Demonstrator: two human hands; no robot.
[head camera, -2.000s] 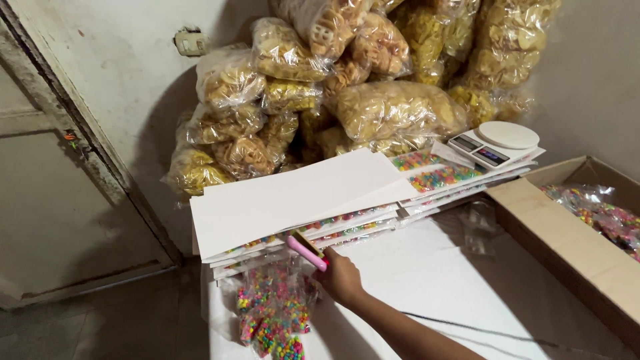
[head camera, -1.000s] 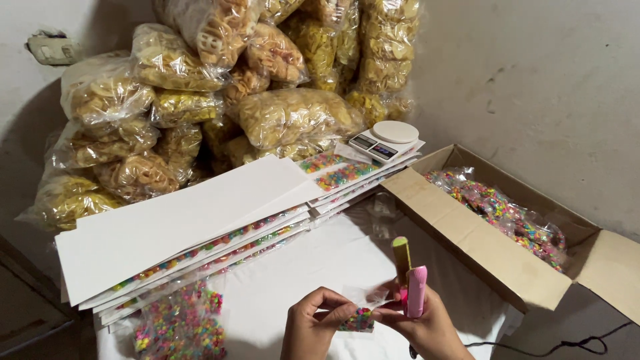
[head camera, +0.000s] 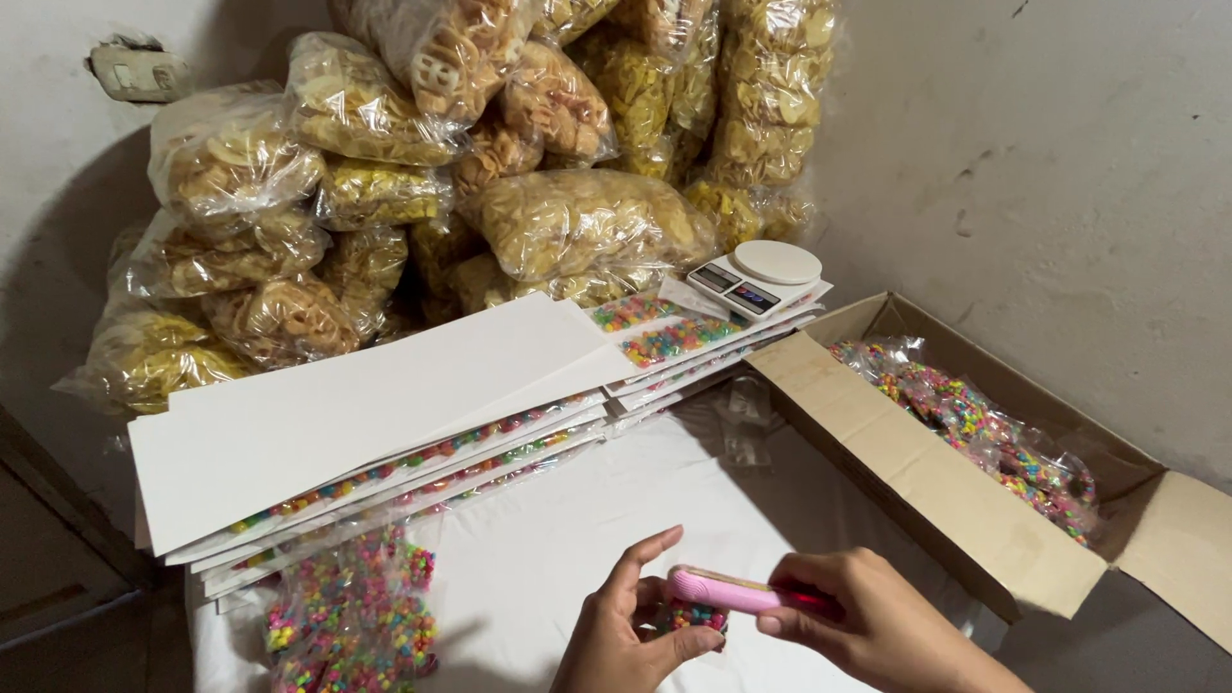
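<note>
My left hand (head camera: 630, 626) holds a small clear plastic bag of multicoloured candies (head camera: 698, 618) between thumb and fingers, its index finger raised. From the right, my right hand (head camera: 847, 611) grips a pink handheld tool with a red end (head camera: 736, 589), perhaps a small bag sealer or hair straightener. The tool lies across the top of the small bag and hides part of it. Filled candy bags (head camera: 356, 616) hang or lie at the table's left front edge, beside stacked white boards (head camera: 366, 404) with candy packets between them.
A white kitchen scale (head camera: 756, 279) sits on the stack's far end. An open cardboard box (head camera: 924, 472) at the right holds more candy bags (head camera: 972, 423). Large clear bags of yellow and tan snacks (head camera: 587, 221) are piled against the wall. Empty clear bags (head camera: 746, 423) lie on the white-covered table (head camera: 539, 539).
Two seconds ago my right hand held the pink tool near the candy bags at the left. One second ago it stood upright; now it lies level across the small bag.
</note>
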